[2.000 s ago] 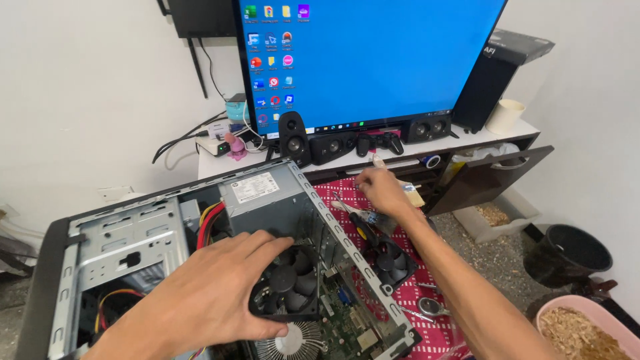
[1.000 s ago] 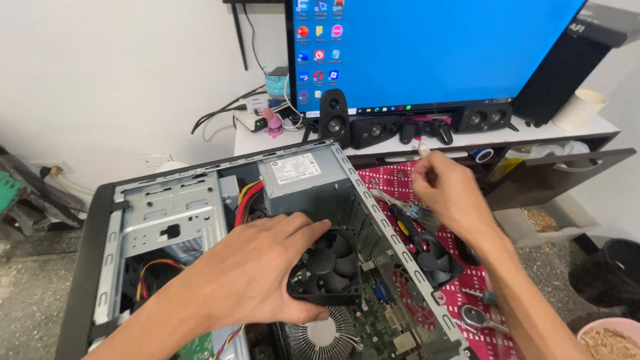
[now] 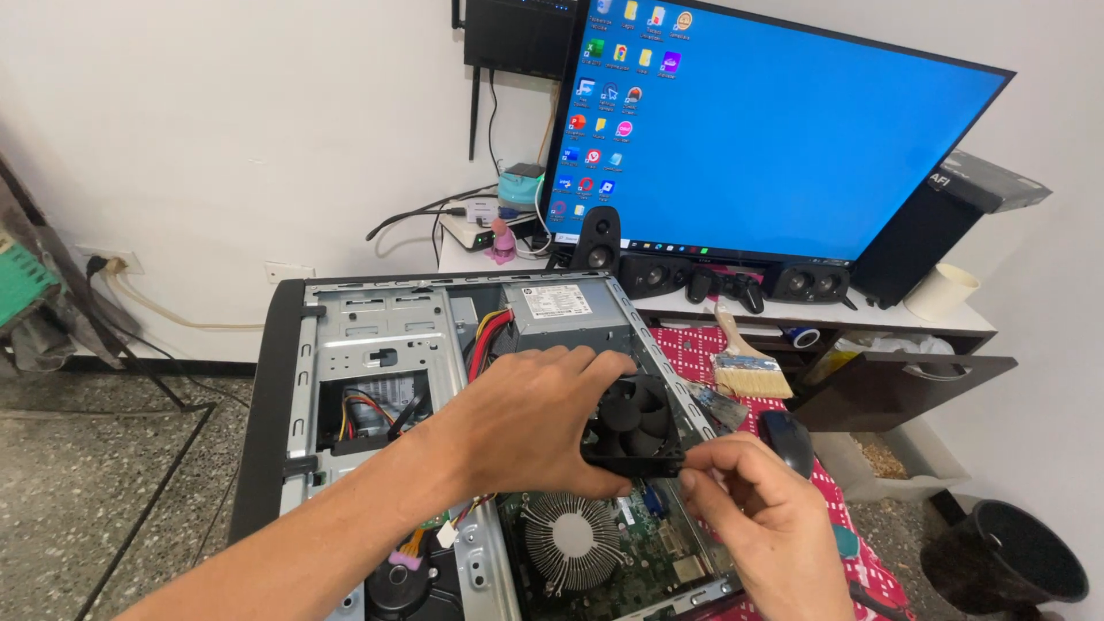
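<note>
My left hand [image 3: 543, 418] grips a black computer fan [image 3: 636, 423] by its frame, above the opened desktop computer case [image 3: 470, 552]. At the fan's lower right corner, my right hand [image 3: 750, 509] has its thumb and forefinger pinched together; whether something small is between them cannot be told. Beneath the fan lie the round finned CPU heatsink [image 3: 573, 536] and the motherboard [image 3: 664, 552]. The metal power supply [image 3: 561, 312] with its red and yellow wires sits at the back of the case. A white wire connector [image 3: 447, 535] hangs by the drive bay.
A paintbrush [image 3: 750, 371] and a black computer mouse [image 3: 785, 440] rest on the red patterned cloth [image 3: 690, 345] right of the case. Behind stand speakers [image 3: 598, 241], a game controller [image 3: 726, 289] and a large monitor [image 3: 759, 129]. A black bin [image 3: 1000, 552] is at lower right.
My right hand has come down from over the red cloth to the corner of the fan. My left hand keeps its grip on the fan. The view has shifted.
</note>
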